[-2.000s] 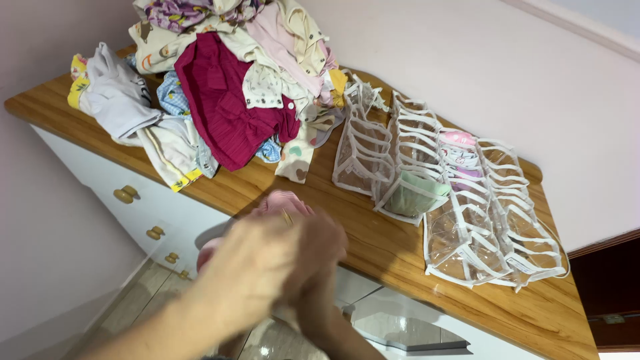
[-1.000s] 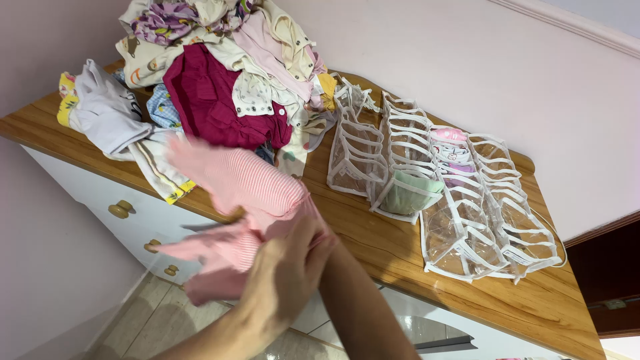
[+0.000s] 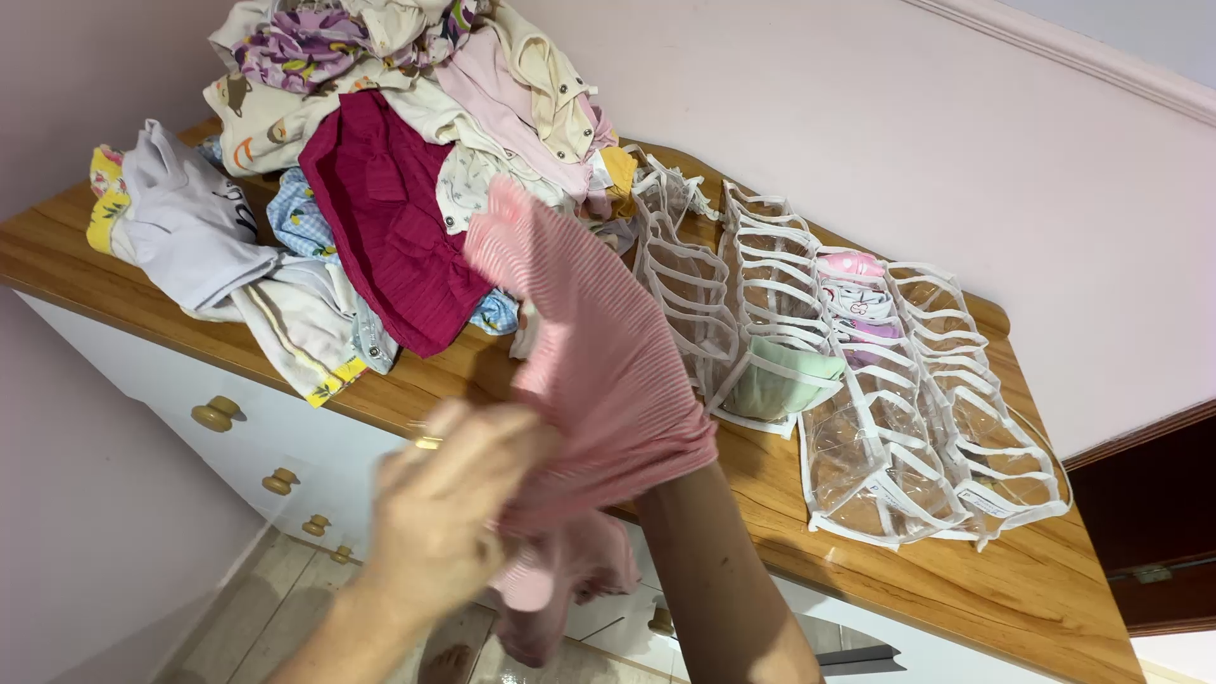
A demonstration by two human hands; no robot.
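Note:
A pink striped garment point(image 3: 608, 380) hangs over my right forearm, in front of the dresser's edge. My right hand is inside the garment and hidden by its cloth; only the wrist and forearm show below the opening. My left hand point(image 3: 465, 494), blurred and wearing a ring, is at the garment's left side with its fingers curled against the cloth. Whether it grips the fabric is not clear. Part of the garment dangles below, between my arms. Behind it lies a dark pink garment point(image 3: 389, 228) on the heap of small clothes.
A pile of baby clothes point(image 3: 513, 104) covers the left of the wooden dresser top point(image 3: 855, 560). Clear organizers with white edging point(image 3: 883, 456) stand at the right, one holding a green cloth point(image 3: 779, 375), another several folded items point(image 3: 855, 304). A pink wall rises behind.
The pink striped garment was bunched low at my hands, then spread out to the left. Now it is raised and covers my right hand, while my left hand has come apart from the right.

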